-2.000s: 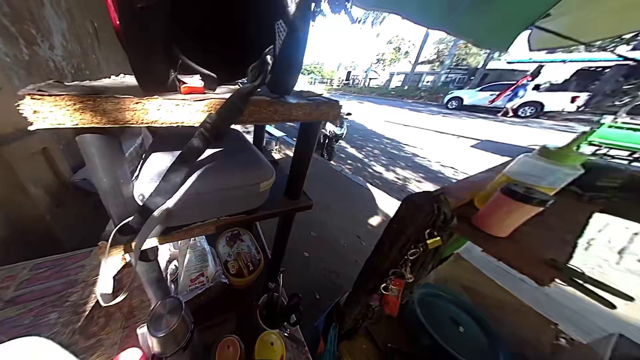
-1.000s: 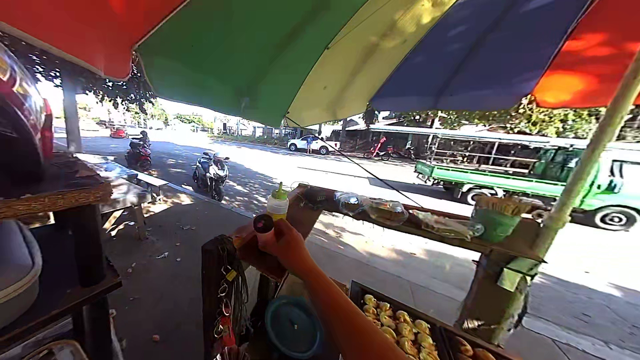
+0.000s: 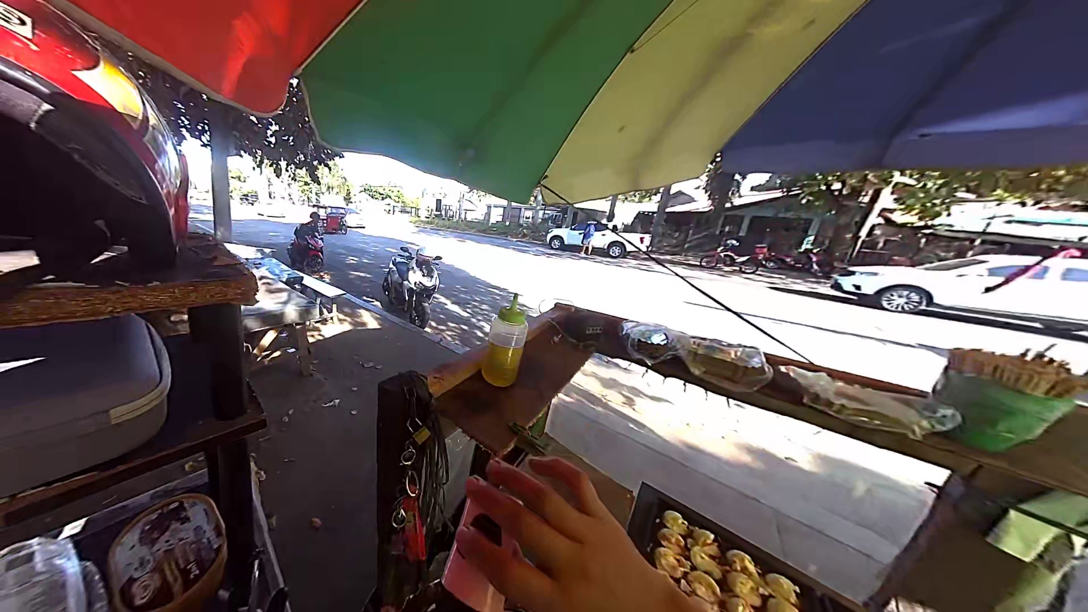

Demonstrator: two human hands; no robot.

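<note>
My right hand reaches in from the lower right, its fingers bent around a pink container with a dark patch near its top; the palm side is hidden. My left hand is out of view. Beyond my right hand, a squeeze bottle with a green cap and yellow liquid stands upright on the corner of the wooden shelf. Right of the hand, a dark tray holds several pale yellow food pieces. Keys and a red tag hang from a dark post left of the hand.
Wrapped plastic bags and a green container of sticks line the shelf. At left, a rack bears a red helmet and a grey case. A striped umbrella hangs overhead; a motorcycle stands beyond.
The view has swung right since the first frame. My right hand, at the shelf corner on a dark-topped container one second ago, is now lower and nearer, beside the hanging keys.
</note>
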